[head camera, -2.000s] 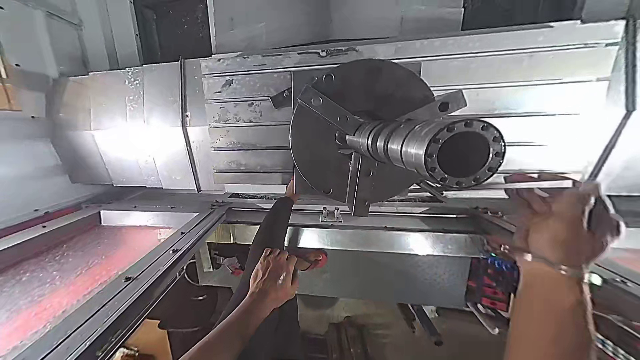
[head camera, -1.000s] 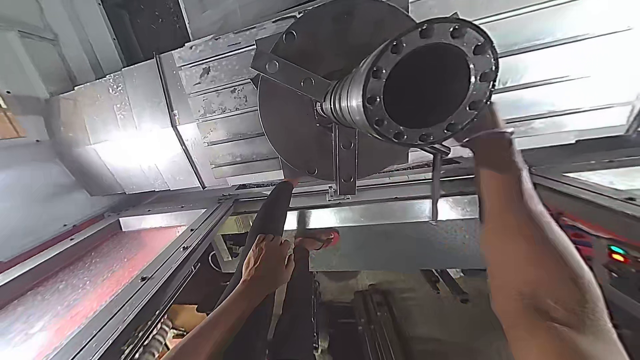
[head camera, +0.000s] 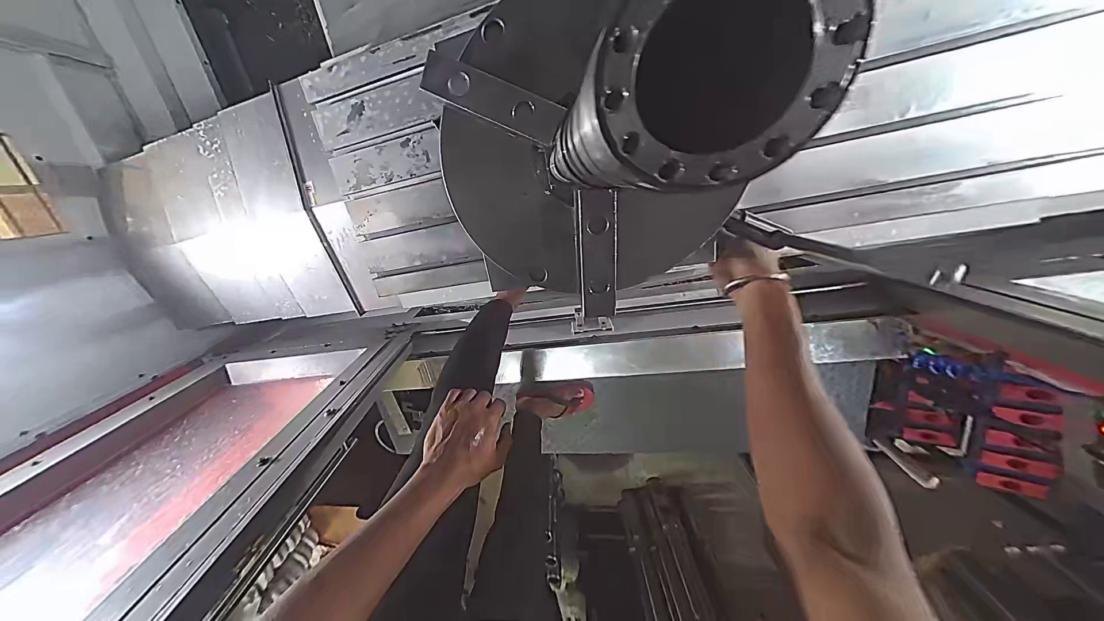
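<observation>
My left hand (head camera: 468, 435) rests on my trousered leg, its fingers bent and nothing seen in them. At the right rim of a round chuck plate (head camera: 509, 203), my right hand (head camera: 743, 250), with a bangle at the wrist, is closed around a long dark metal bar (head camera: 832, 250) that runs off to the right. Just where the bar's near end sits against the plate or a jaw is hard to tell. A hollow steel cylinder with a ring of bolt holes (head camera: 673, 164) stands out from the plate, between flat radial jaws (head camera: 597, 250).
Ribbed metal way covers (head camera: 401, 194) lie behind the plate. A machine door frame with a window (head camera: 319, 414) is at the left. My bare foot stands near the plate's lower edge, a sandalled foot (head camera: 565, 401) below. Red tool holders (head camera: 1018, 440) are at the lower right.
My right hand has come in from the far right to the plate's right edge. The bar, hanging down one second ago, now slants right. The view has moved closer to the cylinder.
</observation>
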